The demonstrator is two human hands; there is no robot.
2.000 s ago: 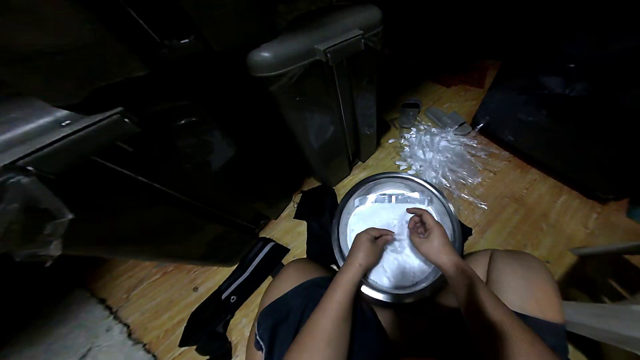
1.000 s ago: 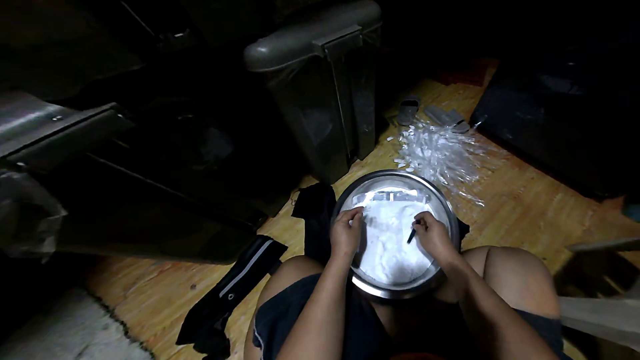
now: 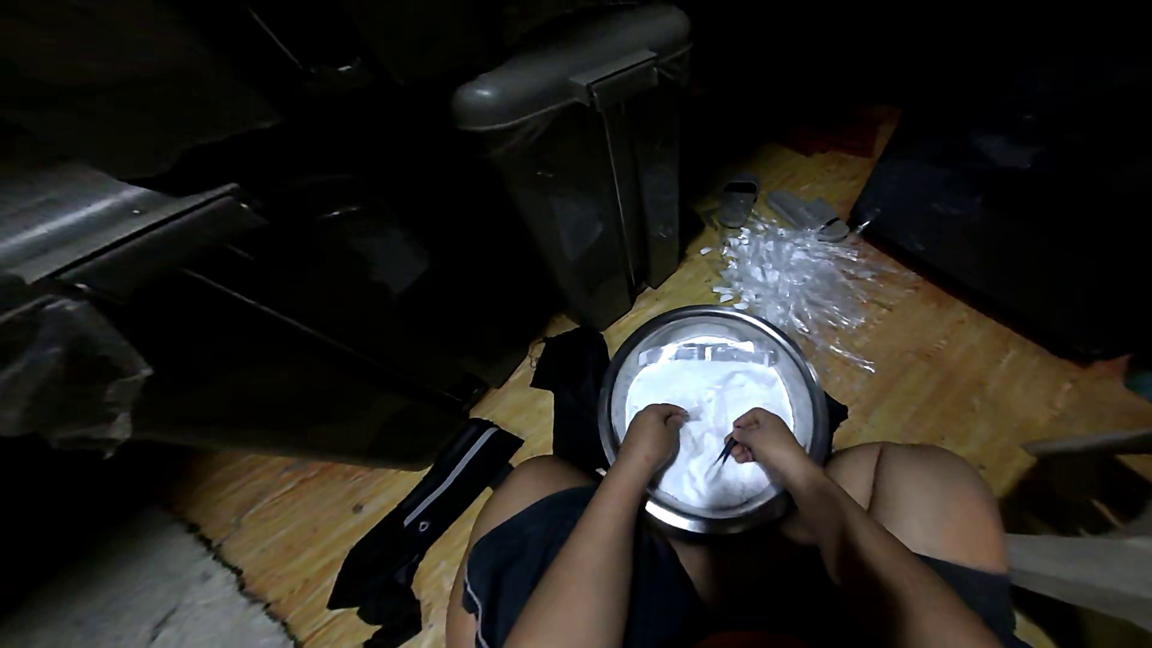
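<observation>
A round metal basin [image 3: 814,432] rests between my thighs, with white material [image 3: 711,486] spread inside it; whether it is cloth or something loose I cannot tell. My right hand [image 3: 763,439] is closed on dark pointed tweezers [image 3: 724,452], whose tips point down and left close to the white material. At the left inside the basin, my left hand [image 3: 661,432] has thumb and fingertips pinched together near the white material; anything thin between them is too small to make out. Clear strips [image 3: 706,354] lie along the far inner side of the basin.
A pile of clear plastic strips with white ends [image 3: 792,270] lies on the wood-patterned floor beyond the basin, by a pair of slippers [image 3: 801,214]. A lidded bin [image 3: 585,180] stands ahead. Black clothing with a pale stripe [image 3: 432,513] lies at left; a dark panel [image 3: 1017,225] is at right.
Two seconds ago my hands were close together over the basin; they then moved apart. Since one second ago, my left hand has shifted slightly toward me and rightward.
</observation>
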